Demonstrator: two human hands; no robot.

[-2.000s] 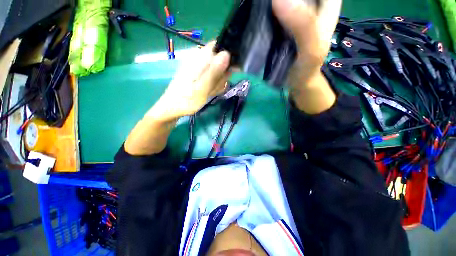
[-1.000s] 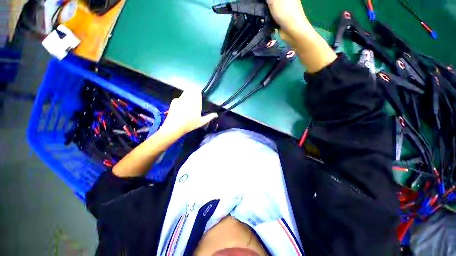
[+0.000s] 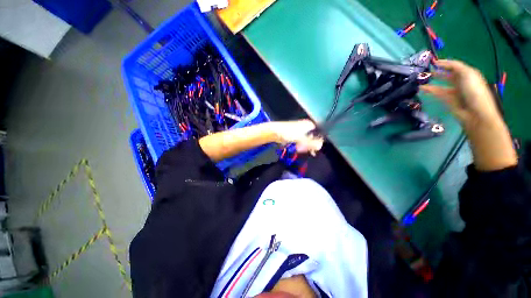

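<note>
Several black battery clamps [image 3: 396,81] form a bundle over the green mat, blurred in part, their jaws pointing mostly right. My left hand [image 3: 303,137] is closed around the bundle's cables [image 3: 343,110] at the bench's front edge. Red and blue lead ends [image 3: 289,154] hang just below that hand. My right hand [image 3: 466,93] is beside the clamps on their right, fingers spread and apart from them, holding nothing that I can see.
A blue crate [image 3: 137,87] with clamps and leads stands left below the bench. More leads with coloured ends [image 3: 434,38] lie at the upper right of the green mat [image 3: 291,38]. A white block [image 3: 212,4] and an orange-yellow board [image 3: 241,11] are at the bench corner.
The view has turned towards the crate. My left hand now grips the cables at the bench edge. My right hand has come off the clamps and opened to their right.
</note>
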